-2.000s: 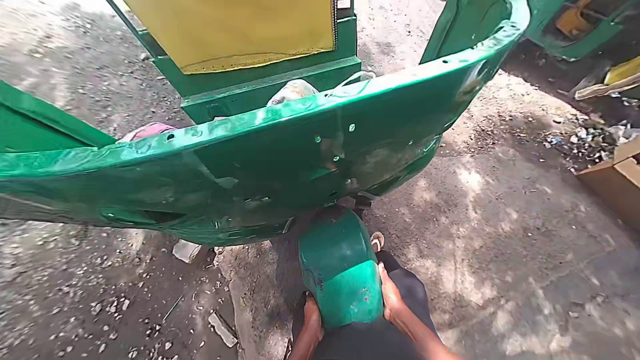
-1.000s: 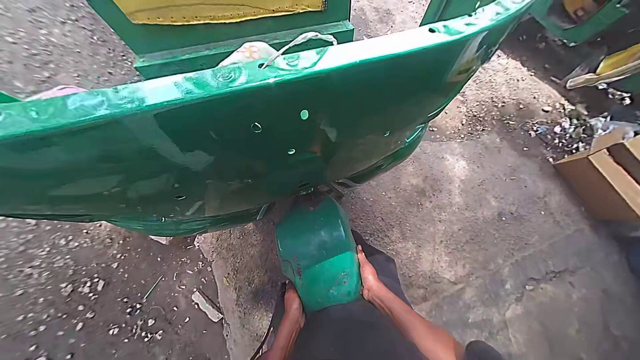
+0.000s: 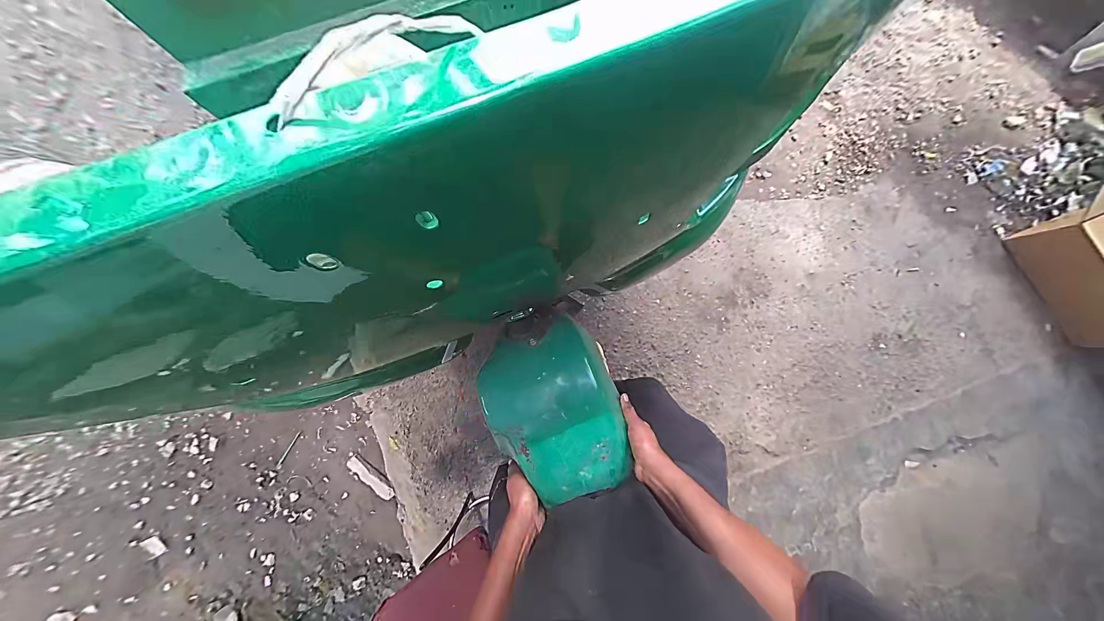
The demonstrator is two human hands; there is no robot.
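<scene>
A green metal mudguard point(image 3: 556, 414) with scuffs along its lower part sits between my two hands. My left hand point(image 3: 524, 498) grips its lower left edge, and my right hand point(image 3: 640, 440) holds its right edge; the fingers of both are partly hidden under the rim. The mudguard's upper end meets the underside of a large glossy green vehicle front panel point(image 3: 483, 190), which has several small holes. Whether the two are fastened there cannot be told. A whitish cord point(image 3: 336, 52) loops through a hole at the panel's top edge.
A cardboard box point(image 3: 1056, 272) stands at the right edge beside a heap of rubbish point(image 3: 1039, 168). Below the panel lies a concrete slab point(image 3: 862, 285), with gravelly ground point(image 3: 216, 517) to the left. A dark red object point(image 3: 440, 582) is by my left forearm.
The view has come closer to the green panel and mudguard. Both hands stay on the mudguard's sides throughout.
</scene>
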